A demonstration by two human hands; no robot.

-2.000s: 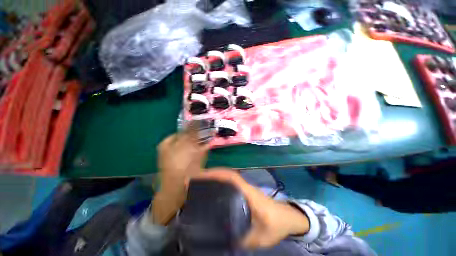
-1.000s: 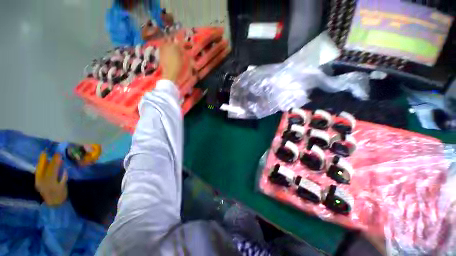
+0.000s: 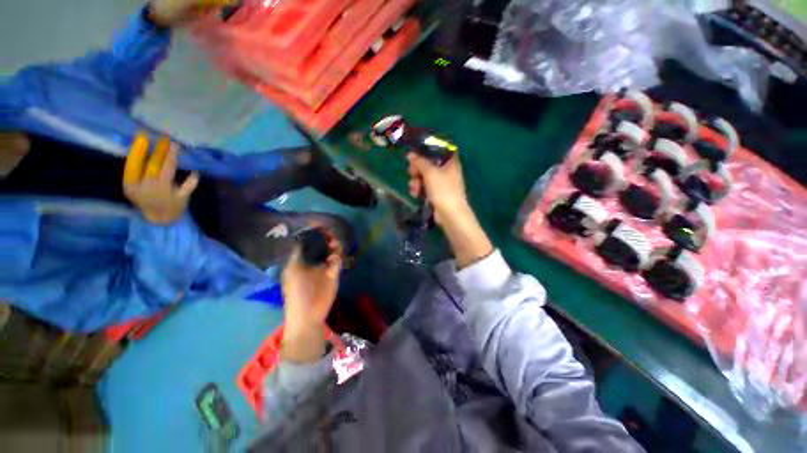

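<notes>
My left hand (image 3: 310, 287) is at lower centre, closed around a small dark smartwatch (image 3: 314, 246) whose screen detail is blurred. My right hand (image 3: 440, 184) is up and to its right, at the bench edge, gripping a black handheld scanner (image 3: 425, 146) by its handle. The scanner's head points up and left, away from the watch. The red-orange pocket tray (image 3: 566, 249) lies at right on the green bench. Several smartwatches (image 3: 646, 196) with white straps stand in rows in its left part. Clear plastic film (image 3: 770, 310) covers its right part.
Red-orange stacked trays (image 3: 310, 53) are at the upper left bench edge. A crumpled clear bag (image 3: 575, 44) lies at the top. A person in blue (image 3: 88, 230) is close at left, one hand (image 3: 159, 181) raised. Another red tray (image 3: 261, 367) is below the bench.
The view has swung left and down. My left hand has come back from the stacked trays with a watch in it. My right hand with the scanner has come into clear view.
</notes>
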